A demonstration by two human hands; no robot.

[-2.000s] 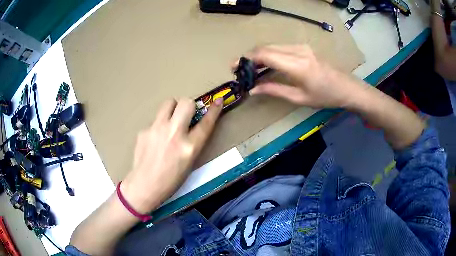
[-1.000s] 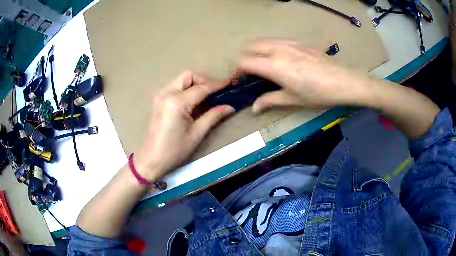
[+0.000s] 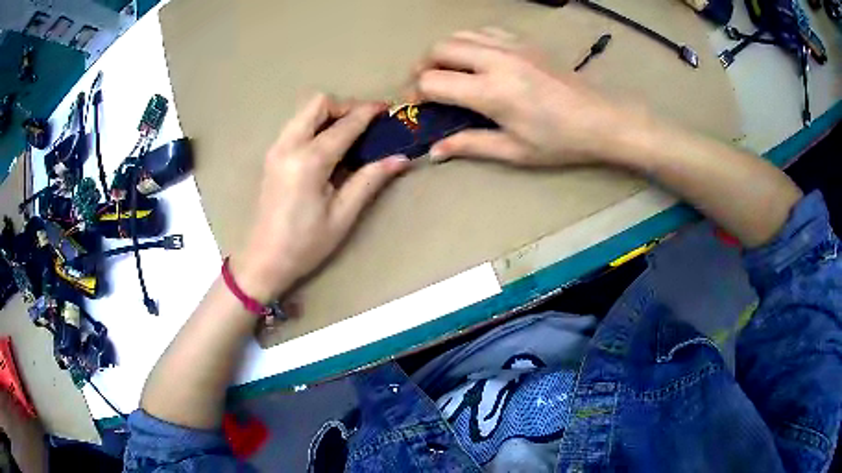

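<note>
A black elongated housing (image 3: 392,137) is held between both hands above the brown cardboard sheet (image 3: 397,240). Small yellow and orange bits, perhaps wires, show at its upper edge. My left hand (image 3: 309,185) grips its left end with thumb and fingers. My right hand (image 3: 517,102) holds its right end and covers it. A black cable connector (image 3: 600,46) lies on the cardboard beyond my right hand, with a short piece of lead showing. The inside of the housing is mostly hidden.
A tangled pile of unassembled units (image 3: 69,240) with green boards lies on the white surface (image 3: 198,277) at left. More black units with leads (image 3: 775,28) lie at the upper right. A teal bench edge (image 3: 554,277) runs in front. Part of another person's arm (image 3: 23,439) shows at lower left.
The yellow cell and wires showed in the open shell two seconds ago; now mostly black casing shows. Both hands and the housing have moved slightly up in view. The connector now lies apart from my right hand.
</note>
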